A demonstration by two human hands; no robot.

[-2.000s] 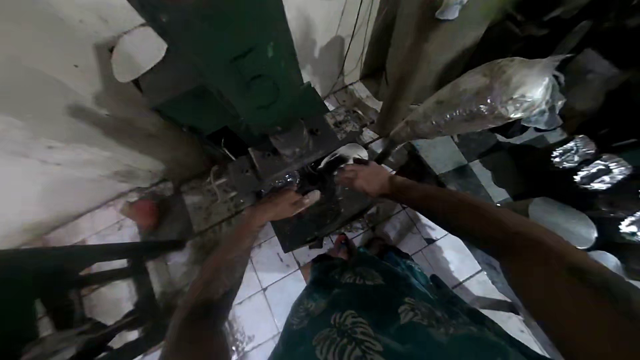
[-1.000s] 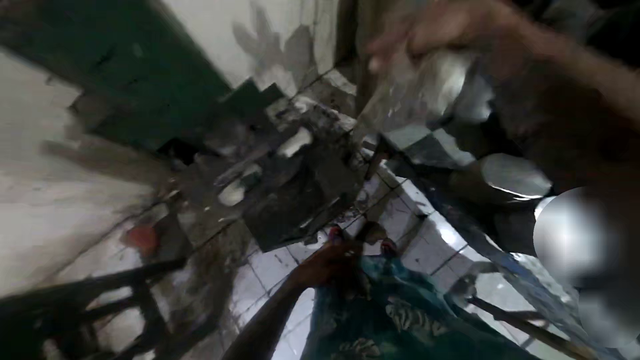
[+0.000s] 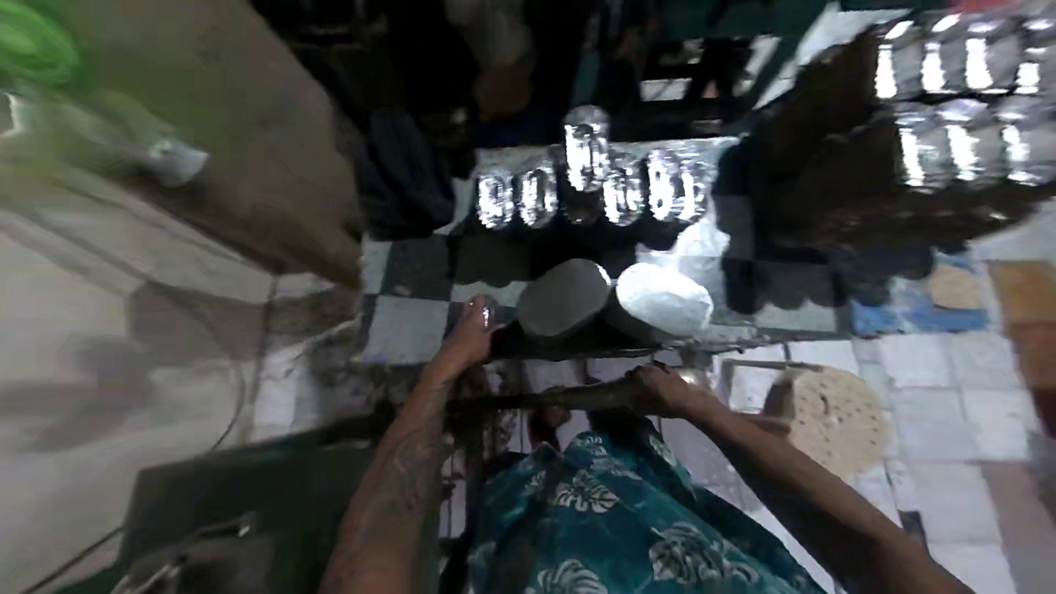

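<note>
My left hand [image 3: 472, 332] is at the near left edge of a checkered surface [image 3: 406, 326]. A small shiny piece [image 3: 488, 310] shows at its fingertips; blur hides whether it is gripped. To its right stand two cylindrical objects, one with a dull grey top [image 3: 566, 297] and one with a bright white top [image 3: 663, 300]. Lower and to the right, my right hand [image 3: 660, 389] is bent at the right end of a long dark object [image 3: 569, 398], in front of my patterned teal garment. Its fingers are dark and blurred, so a hold on it is unclear.
Several shiny, wrapped-looking oblong pieces [image 3: 587, 153] stand at the back of the surface. More shiny pieces [image 3: 961, 140] sit at upper right. A round stool seat with small holes [image 3: 837, 421] is at right. A green machine part [image 3: 247, 495] lies lower left, beside the wall.
The view has swung right, from the green machine to the checkered surface. Both hands were low at the machine two seconds ago; one second ago, the right was raised at the plastic-wrapped bundle.
</note>
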